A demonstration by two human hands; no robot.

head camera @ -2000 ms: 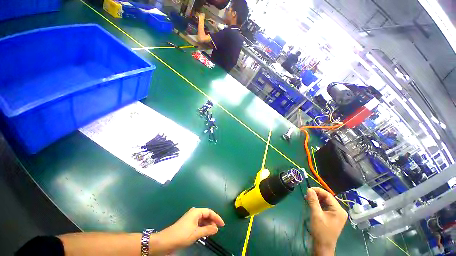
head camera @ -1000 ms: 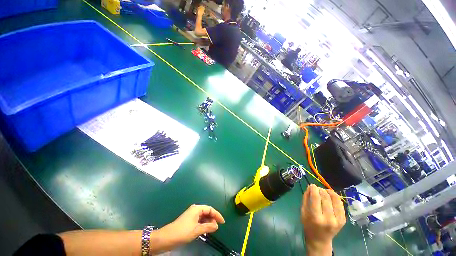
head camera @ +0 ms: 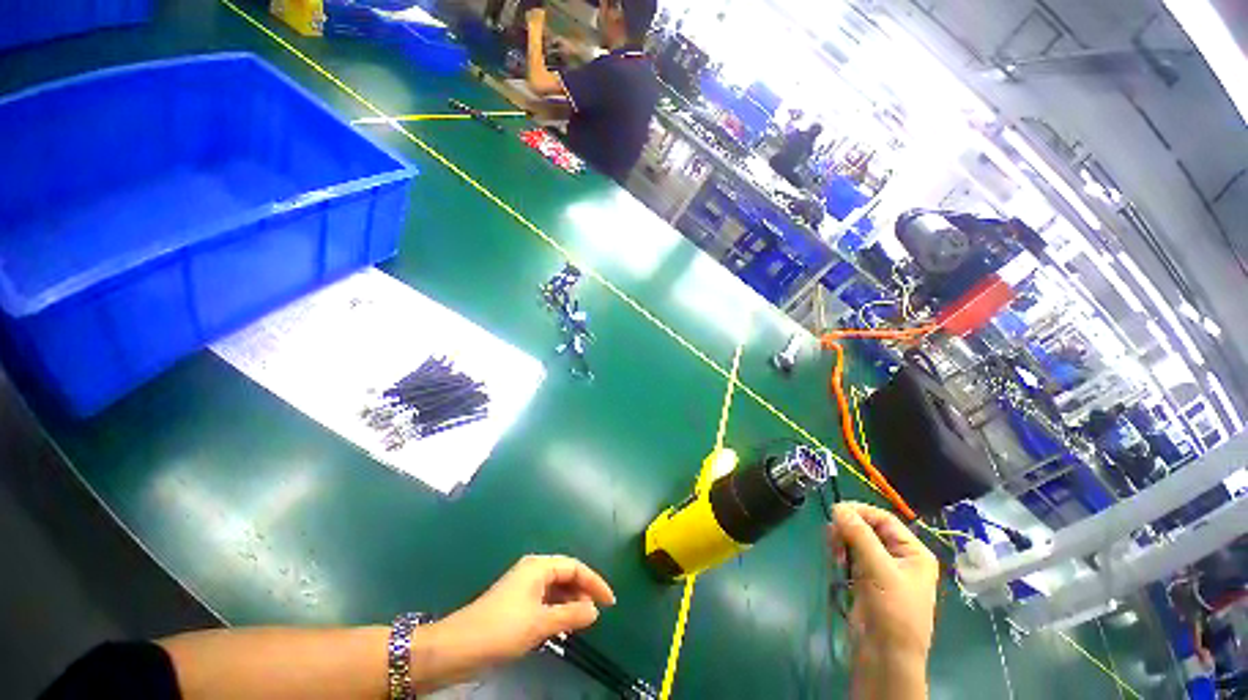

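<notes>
My right hand [head camera: 890, 585] pinches a thin black lead [head camera: 832, 495] between thumb and fingertips. The lead's upper end is at the silver nozzle of the yellow and black heat gun [head camera: 719, 520], which stands on the bench. Whether it touches the nozzle cannot be told. My left hand [head camera: 531, 611] is left of the heat gun, thumb and fingers apart, with nothing visible in it. Several loose black leads [head camera: 602, 670] lie just below it, cut off by the lower edge. A bundle of black leads [head camera: 431, 401] with silvery ends lies on the white paper sheet [head camera: 301, 342].
A large open blue bin [head camera: 205, 260] stands left of the paper. Small dark and silvery pieces [head camera: 567, 321] lie mid-bench. An orange hose [head camera: 851, 424], a small metal fitting [head camera: 786, 356] and a black object [head camera: 924, 445] are at right. A person [head camera: 609, 103] sits beyond the green bench [head camera: 274, 527].
My right hand turned its back to view one second ago and has now turned back, showing thumb and forefinger at the lead. My left hand has barely moved.
</notes>
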